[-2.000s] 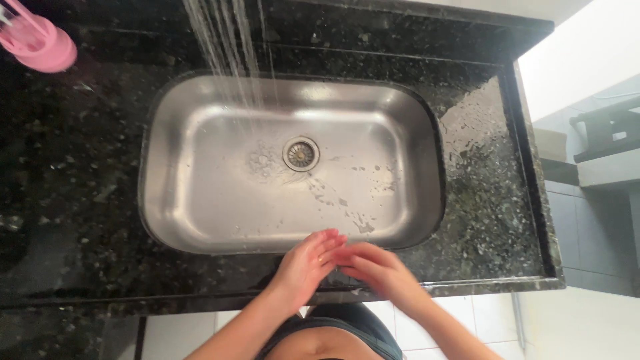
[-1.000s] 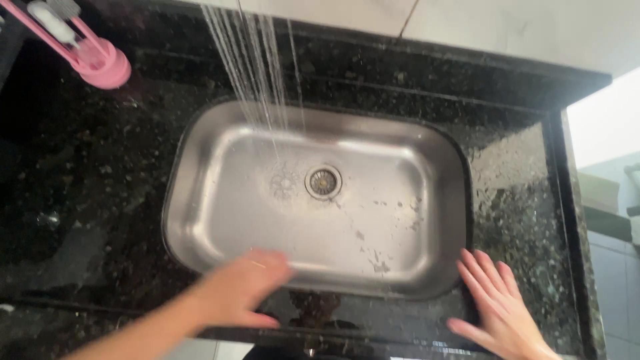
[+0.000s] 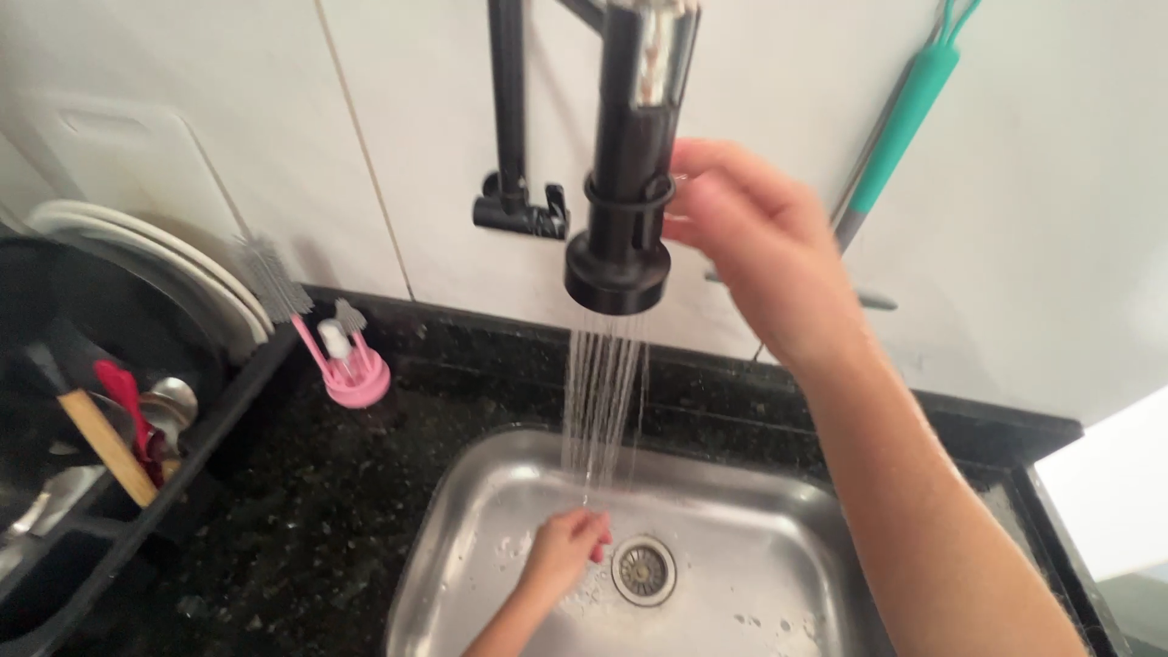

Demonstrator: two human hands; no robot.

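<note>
A black faucet spray head hangs above the stainless steel sink, and water falls from it in thin streams. My right hand is raised at the right side of the spray head, its fingers bent and partly behind it; whether they grip it is not clear. Low in the sink, my left hand has curled fingers under the falling water, left of the drain strainer. Nothing can be made out in that hand.
Left on the black granite counter stands a pink holder with brushes. A black dish rack with plates and utensils fills the far left. On the tiled wall hang a black pipe fitting and a teal-handled utensil.
My right hand has risen from the sink's front edge to the spray head. My left hand has moved from the front rim to under the water. The view has tilted up toward the wall.
</note>
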